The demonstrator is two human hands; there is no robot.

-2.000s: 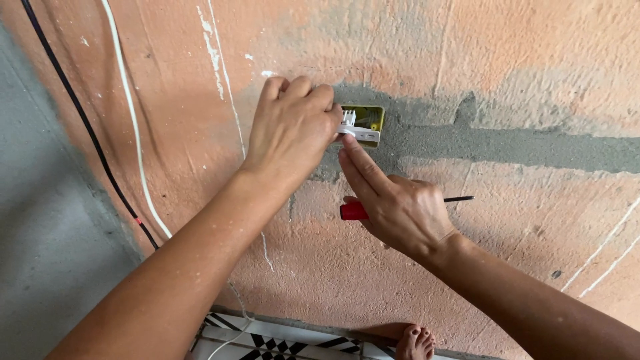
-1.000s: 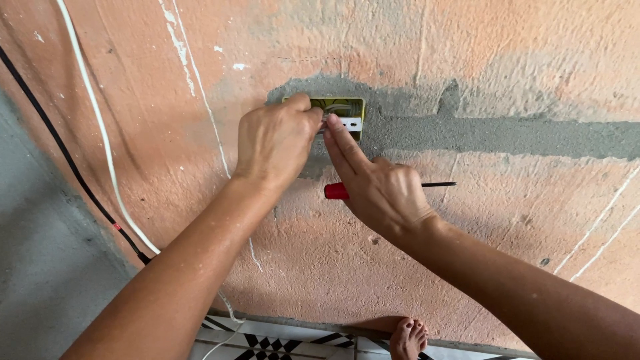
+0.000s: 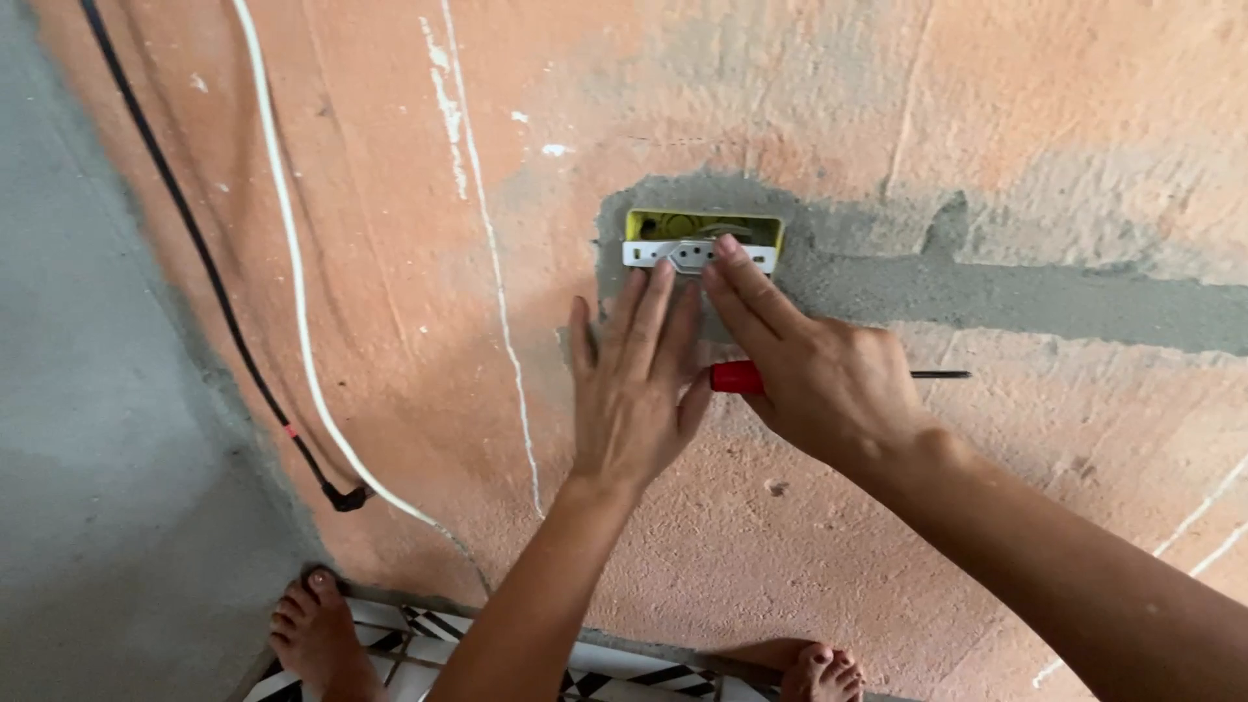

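A yellow electrical wall box (image 3: 702, 216) is set in grey mortar, its upper part uncovered with a light wire visible inside. Across its lower part lies a white socket module on a mounting strap (image 3: 694, 254). My left hand (image 3: 629, 380) rests its fingertips at the strap's lower edge, fingers spread, holding nothing. My right hand (image 3: 829, 380) touches the strap's right half with its fingertips. Its lower fingers hold a screwdriver with a red handle (image 3: 736, 377), the dark shaft pointing right.
A filled mortar channel (image 3: 1024, 302) runs right from the box across the rough orange wall. On the left hang a white cable (image 3: 292, 234) and a black cable with an angled plug (image 3: 346, 497). Bare feet (image 3: 317, 634) stand on patterned floor tiles (image 3: 634, 663).
My left hand has moved from the box's left side to below it, its fingers now extended. The strap now lies level across the box's lower part. The screwdriver stays in my right hand.
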